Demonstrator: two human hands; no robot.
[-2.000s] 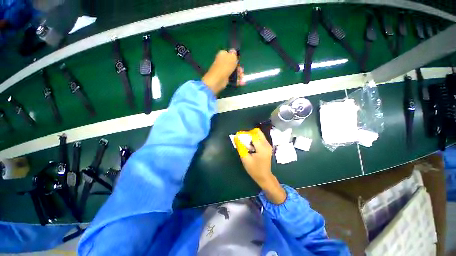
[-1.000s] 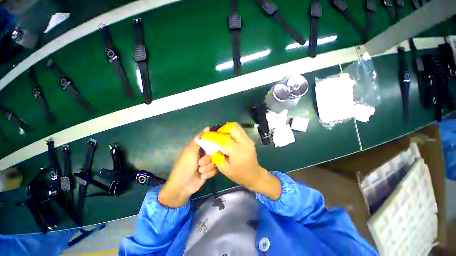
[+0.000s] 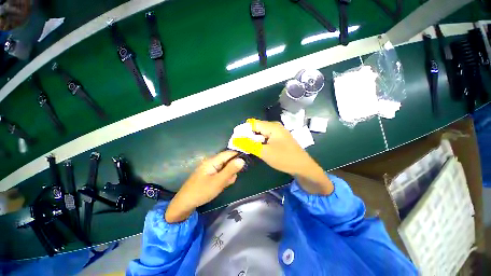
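Observation:
My left hand (image 3: 209,182) is closed on the black strap of a wristwatch (image 3: 243,158), held above the bench in front of me. My right hand (image 3: 280,149), with yellow finger covers (image 3: 248,145), presses a white wipe (image 3: 240,132) onto the upper part of the watch. The watch case is hidden under the wipe and fingers; only dark parts show between the hands.
Watches lie on the green belt (image 3: 199,35) behind a pale rail (image 3: 199,94). A silver dispenser (image 3: 301,89), loose wipes (image 3: 302,137) and a bagged wipe stack (image 3: 355,94) stand right. Watches are heaped at left (image 3: 70,202). A cardboard box (image 3: 366,178) is low right.
My left hand reached to the belt, then came back to the bench and met my right hand. The right hand has since moved slightly right, and the wipe now shows more. The view shifted.

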